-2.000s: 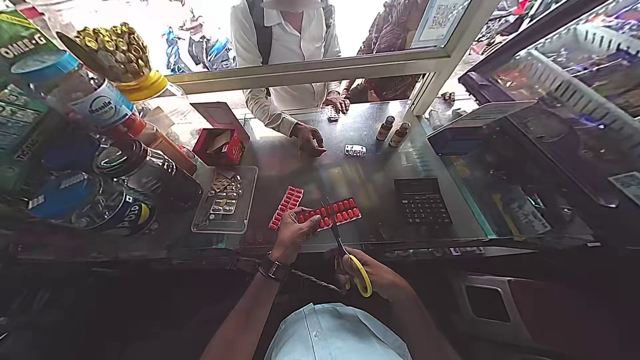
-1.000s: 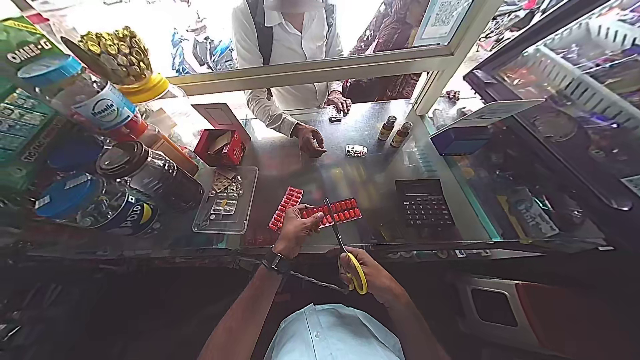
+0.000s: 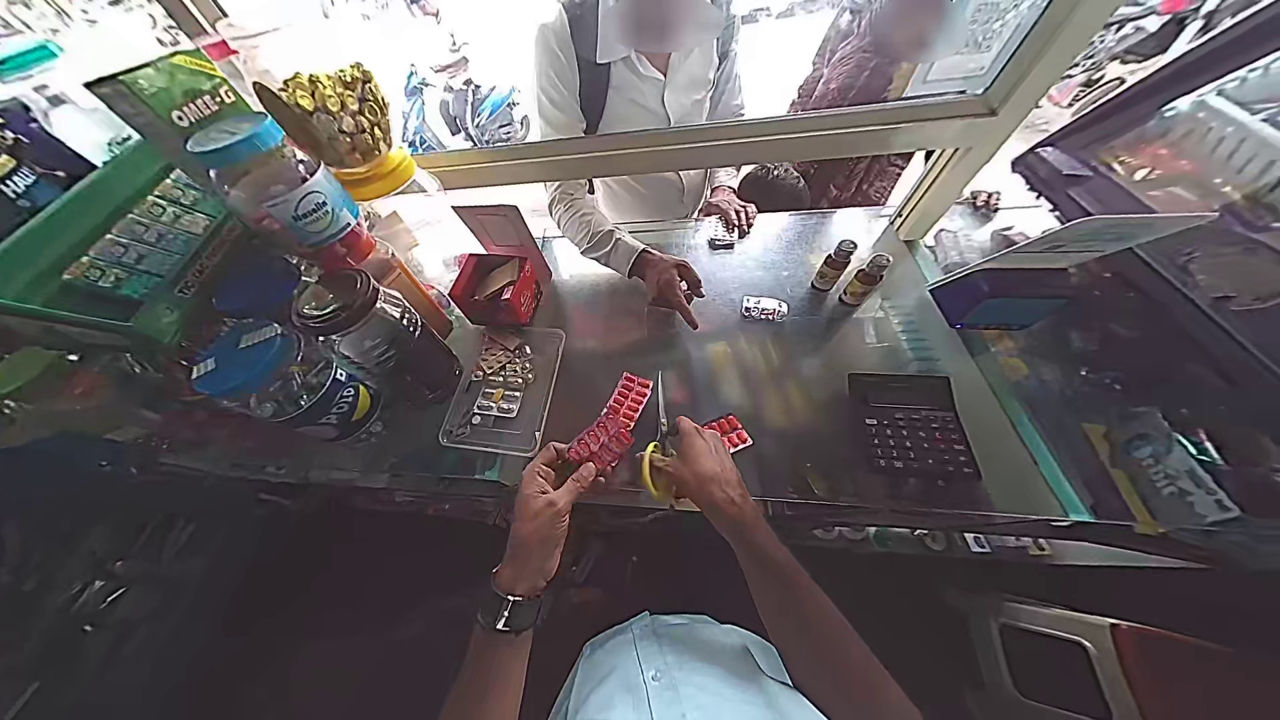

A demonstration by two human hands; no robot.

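Observation:
My left hand (image 3: 548, 500), with a watch on its wrist, holds red blister strips of tablets (image 3: 612, 420) above the counter's near edge. Just right of them, my right hand (image 3: 700, 470) grips yellow-handled scissors (image 3: 655, 470), blades pointing away from me. A smaller cut piece of red blister pack (image 3: 730, 432) lies on the counter beyond that hand's fingers. Farther off, a silvery blister pack (image 3: 764, 308) lies near the pointing hand (image 3: 672, 285) of a person across the counter. That person's other hand (image 3: 730, 212) rests on another small blister pack (image 3: 721, 236).
A clear plastic tray (image 3: 548, 400) with cut blister pieces and a red box (image 3: 497, 290) stand left, beside stacked plastic jars (image 3: 300, 200). At right are a black calculator (image 3: 912, 425), two small brown bottles (image 3: 848, 275) and an upright panel (image 3: 1070, 260). A window frame (image 3: 700, 145) crosses the counter's far side.
A piece of the red blister pack is now apart on the counter, right of the scissors. My left hand has the rest of the strips, and the scissors now point away from me.

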